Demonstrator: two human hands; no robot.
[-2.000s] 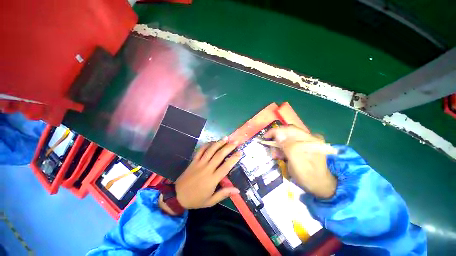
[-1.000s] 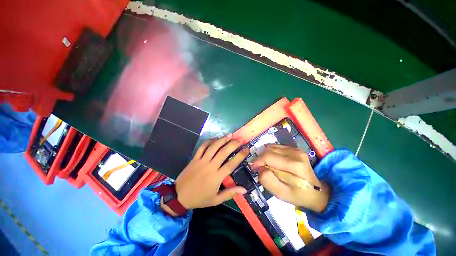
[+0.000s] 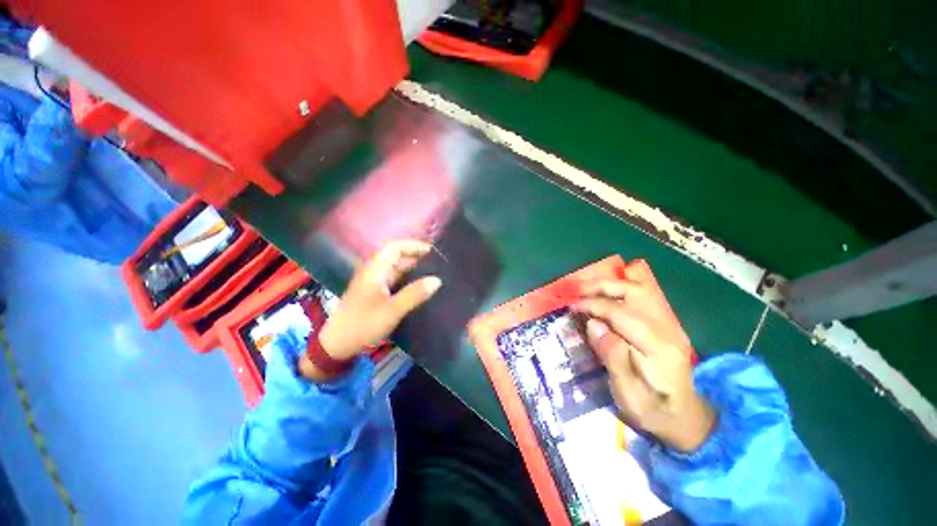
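Note:
An open tablet [image 3: 555, 380] lies in a red tray [image 3: 496, 344] at the bench's near side. Its large white battery [image 3: 596, 462] has an orange strip over it. My right hand [image 3: 647, 365] is over the tablet's far right part, fingers bent at the tray's upper area; whether it holds a tool cannot be told. My left hand [image 3: 375, 308], with a dark red wrist band [image 3: 324, 354], is over the near left edge of a blurred black sheet [image 3: 457, 288], thumb and fingers apart, with nothing visible between them.
More trayed tablets [image 3: 190, 252] stand at the left beside the bench. A red bin [image 3: 247, 72] and a dark block [image 3: 319, 144] are at the upper left. A red tray [image 3: 503, 51] sits on the green conveyor. Another person's blue sleeve [image 3: 72, 175] is at far left.
My left hand has left the tablet and moved left onto the black sheet. My right hand has moved from the tablet's middle to its far right part. The view has shifted, showing a conveyor tray.

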